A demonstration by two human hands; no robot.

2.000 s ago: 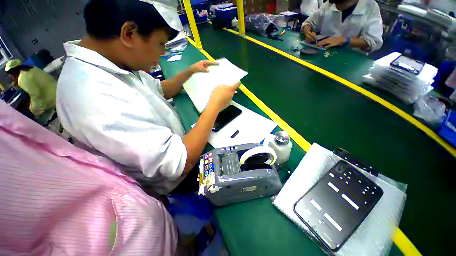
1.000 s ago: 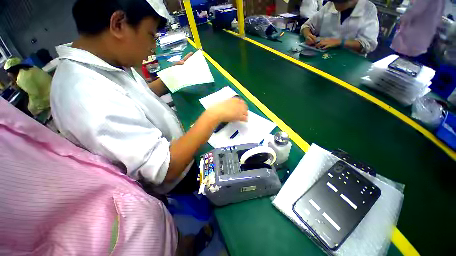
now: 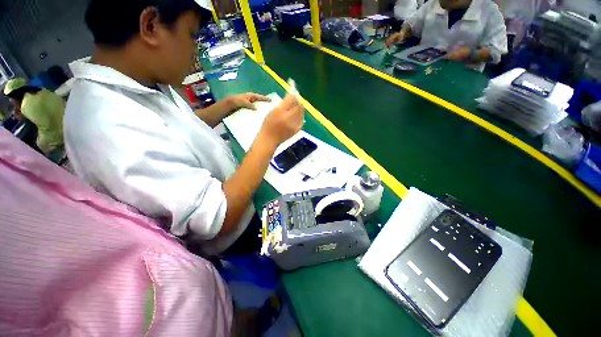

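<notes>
Neither of my hands is in view; only my pink striped sleeve or smock (image 3: 99, 250) fills the lower left. Nearest in front, a flat black tablet housing (image 3: 445, 266) with white strips and small dots lies tilted on whitish translucent sleeves (image 3: 389, 240) at the bench's right. A second dark part (image 3: 466, 212) shows at the housing's far edge. The grey tape dispenser (image 3: 323, 240) stands left of it, with a white tape roll (image 3: 339, 205) on top. A whitish bottle (image 3: 370, 191) with a metal-looking cap stands behind the dispenser.
A person in a white smock (image 3: 148, 151) sits at left, hands over paper (image 3: 343, 161) with a smartphone (image 3: 294, 155). Across the green line, another person (image 3: 455, 29) works beside stacked units (image 3: 527, 92) and a blue bin (image 3: 588, 164). Yellow posts (image 3: 252, 29) rise from the bench.
The neighbouring person's near hand has lifted off the paper and holds something small and whitish; the raised sheet is lower. The smartphone is now uncovered. The housing and dispenser have not visibly moved.
</notes>
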